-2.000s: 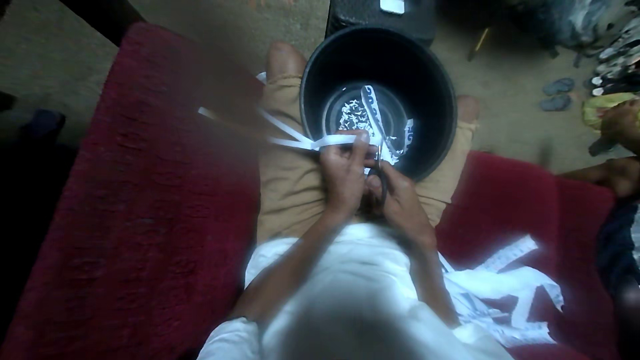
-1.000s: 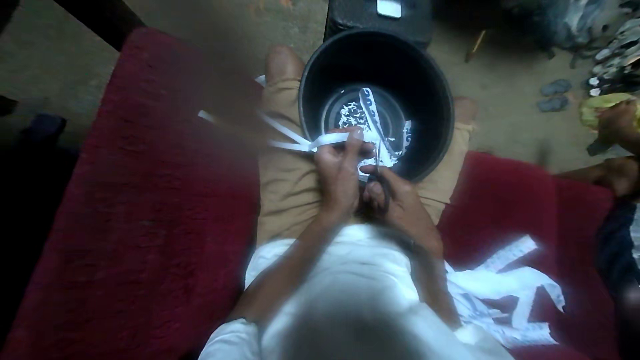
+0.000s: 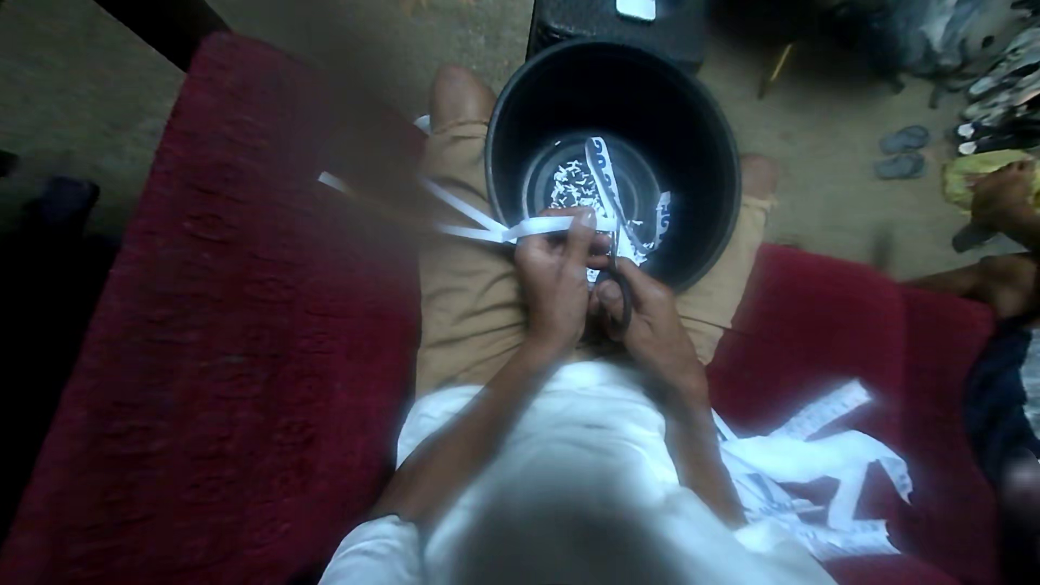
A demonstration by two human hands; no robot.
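Observation:
My left hand (image 3: 561,264) grips a narrow white strip (image 3: 544,226) between thumb and fingers; its loose ends trail left over my thigh. Black-handled scissors (image 3: 624,305) are in my right hand (image 3: 646,313), with the blades pointing up at the strip's right end. Both hands are close together over the near rim of a black plastic tub (image 3: 497,154), which stands between my knees. Small white clippings (image 3: 574,185) and a printed strip (image 3: 601,166) show inside the tub. Whether the scissor blades are apart is too blurred to tell.
White printed strips (image 3: 845,455) lie in a pile on the red seat (image 3: 837,301) at my right. More red upholstery (image 3: 268,325) is at my left. Beyond the tub is a black box (image 3: 561,20). Grey sandals (image 3: 902,153) and another person's foot (image 3: 1003,191) are at the right.

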